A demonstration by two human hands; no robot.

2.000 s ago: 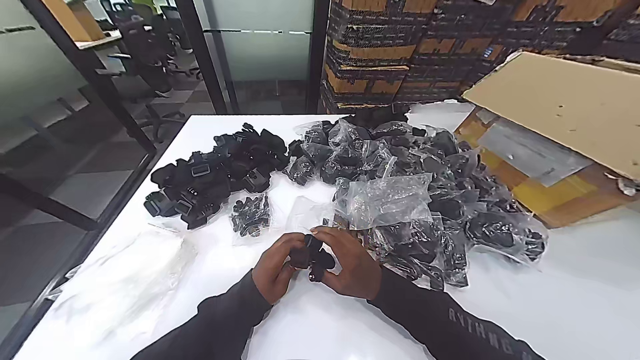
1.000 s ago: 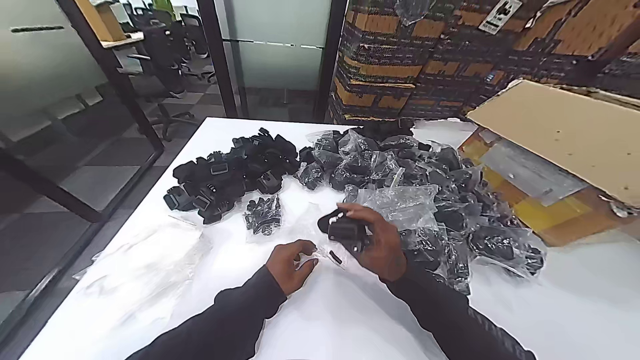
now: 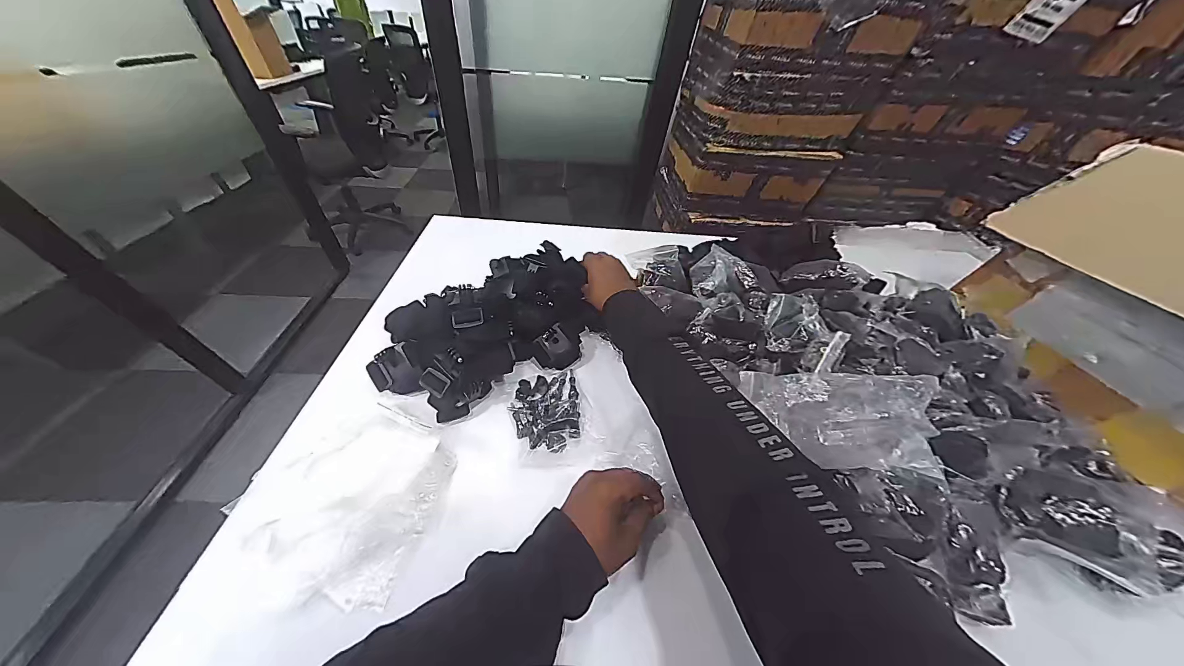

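Observation:
My right hand [image 3: 608, 278] reaches to the right edge of a pile of black strap mounts with plastic buckles [image 3: 481, 324]; its fingertips are hidden against the dark pieces, so its hold cannot be told. My left hand [image 3: 614, 518] is low over the white table, fingers curled, beside a clear plastic bag [image 3: 634, 458]; whether it pinches anything is unclear. Between the hands and the pile lies a clear bag of small black parts [image 3: 548, 412]. Many bagged black items [image 3: 795, 314] spread to the right of my right forearm, with a flat clear bag [image 3: 842, 416] on top.
Clear plastic bags [image 3: 361, 518] lie at the table's left. An open cardboard box [image 3: 1101, 342] stands at the right edge. Stacked cartons [image 3: 777, 111] rise behind the table [image 3: 499, 234]. Glass partitions [image 3: 564, 92] and an office chair [image 3: 347, 139] are beyond it.
My right hand, which held a black mount near the table's middle, has moved forward and left to the pile. My left hand remains near the front. The view has shifted.

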